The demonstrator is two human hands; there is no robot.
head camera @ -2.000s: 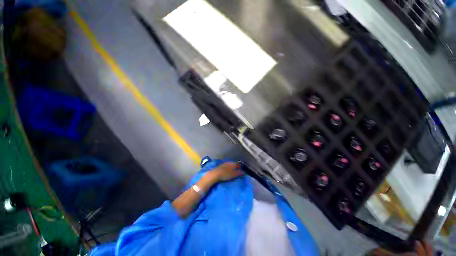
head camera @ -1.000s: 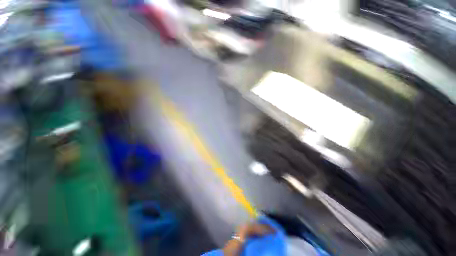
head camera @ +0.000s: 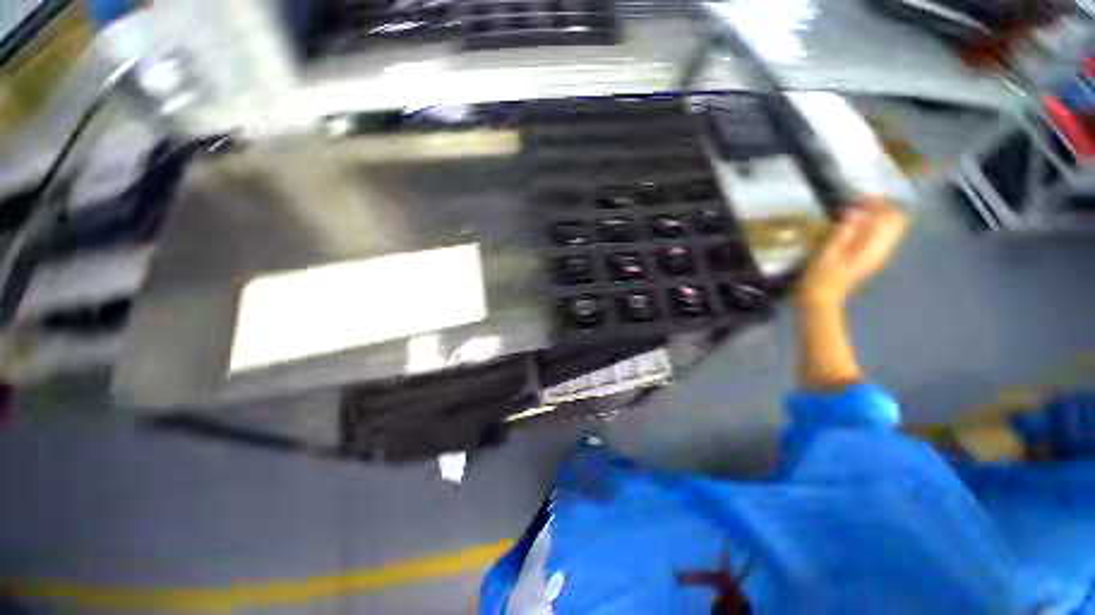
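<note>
My right hand (head camera: 850, 250) is bare, in a blue sleeve, and is closed around the dark handle bar (head camera: 787, 120) at the trolley's right end. The image is blurred, so the single fingers are unclear. A black compartment tray (head camera: 606, 288) lies on the steel trolley top (head camera: 504, 282), left of my hand. Several of its front pockets hold dark round units, some with pink dots. My left hand is not in view.
A white paper sheet (head camera: 360, 306) lies on the trolley top. More black trays (head camera: 540, 22) stand on a surface behind. Below the trolley's near edge is grey floor with a yellow line (head camera: 264, 595). Metal frames (head camera: 1021, 180) stand at the right.
The view has swung round, so the trolley now lies across the picture and the green bench has left it. My left hand has gone out of view; my right hand and the bar have come in.
</note>
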